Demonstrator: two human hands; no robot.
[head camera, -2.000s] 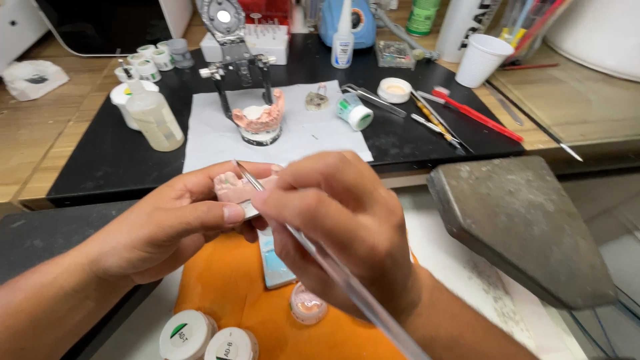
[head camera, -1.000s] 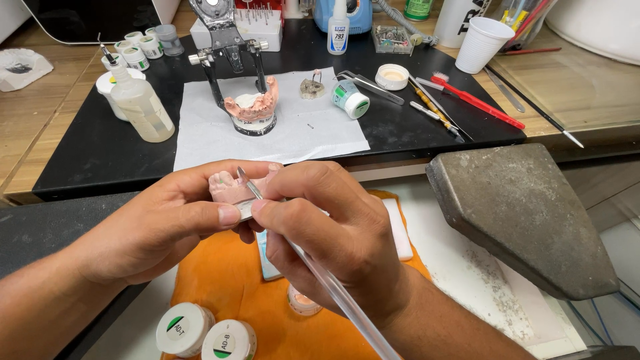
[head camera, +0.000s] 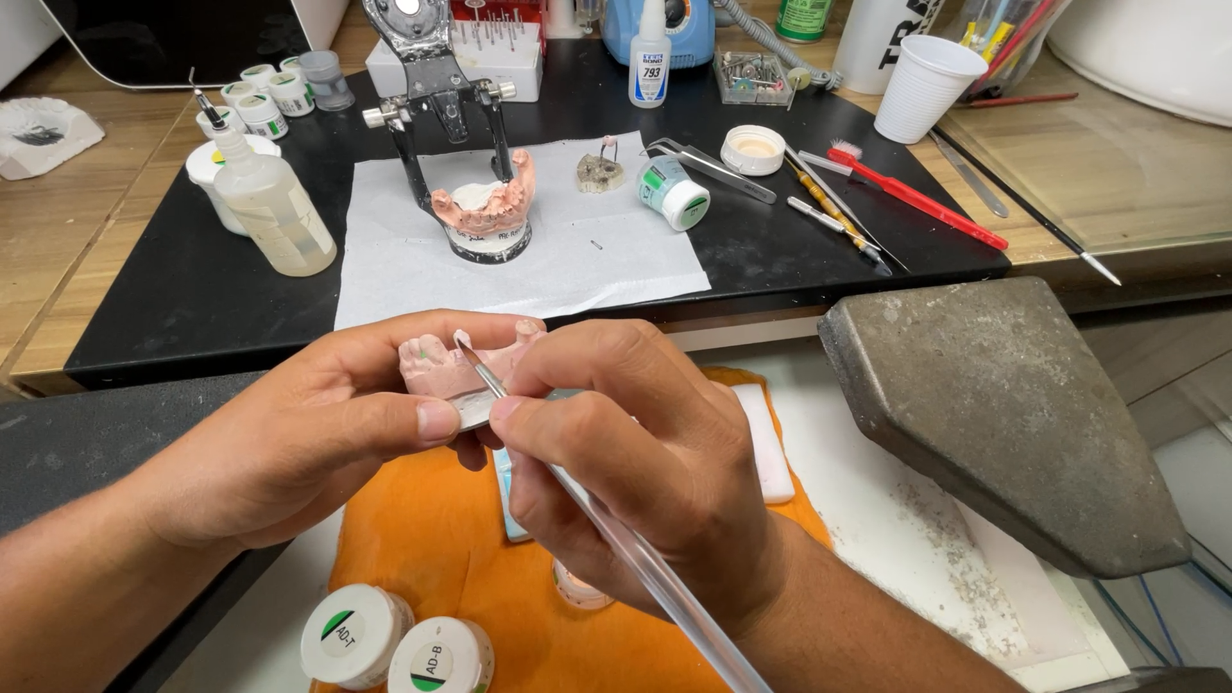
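Observation:
My left hand grips a pink plaster dental model by its pale base, thumb in front and fingers behind. Between thumb and fingers, my right hand holds a fine brush with a clear handle. The brush's dark tip meets or nearly meets a small white tooth piece on the model. Beyond the hands, a dental articulator carries a pink jaw model on white paper. A partly hidden pink powder jar lies below my right hand.
White-lidded jars stand on an orange cloth at lower left. A grey padded armrest juts in at right. On the black board are a dropper bottle, a tipped jar, tweezers and a red toothbrush.
The brush tip has shifted slightly and now lies at the small white tooth piece. Both hands keep their hold on model and brush.

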